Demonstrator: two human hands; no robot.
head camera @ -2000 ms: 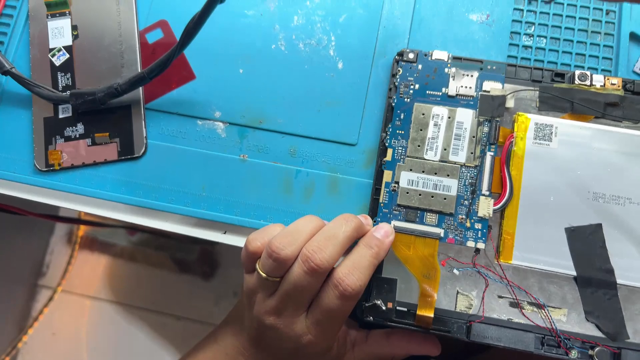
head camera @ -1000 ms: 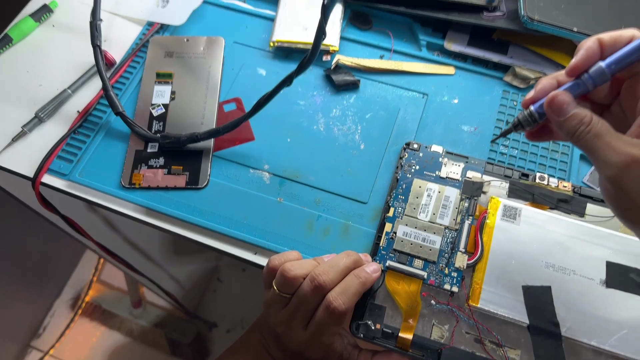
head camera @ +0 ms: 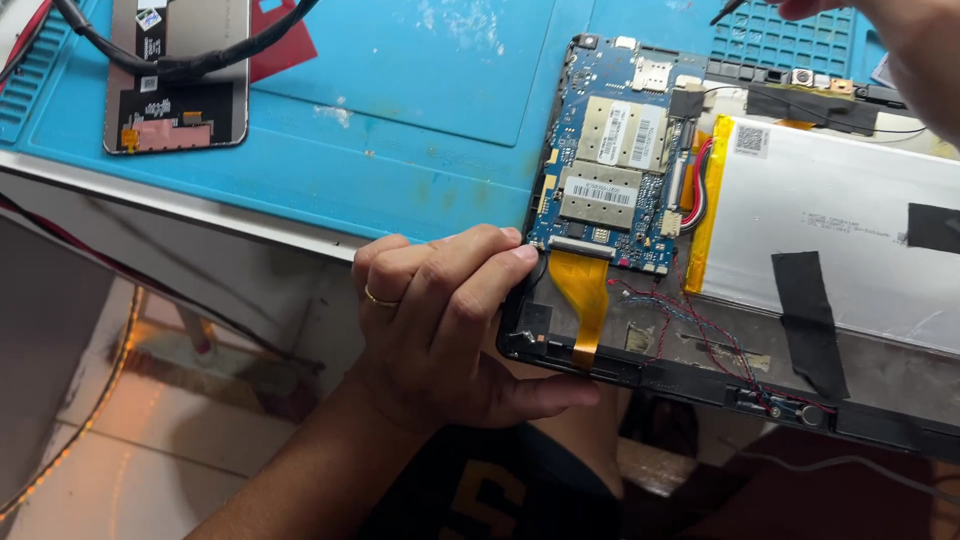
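My left hand grips the near left corner of an opened tablet, fingertips at its side edge and thumb below the frame. Inside lies a blue circuit board with metal shields, joined to an orange flex cable. Right of the board is a silver battery with yellow edge tape and black tape strips; red, black and white wires run between them. At the top right, my right hand is partly cut off, holding a screwdriver whose dark tip shows above the tablet.
A blue silicone repair mat covers the bench. On it lie a detached phone screen and a red card, with a thick black cable crossing over the screen. The bench edge runs left of my left hand.
My right hand with the screwdriver, out of view at first, came in and is now at the top right. My left hand keeps its hold on the tablet corner. The view has shifted.
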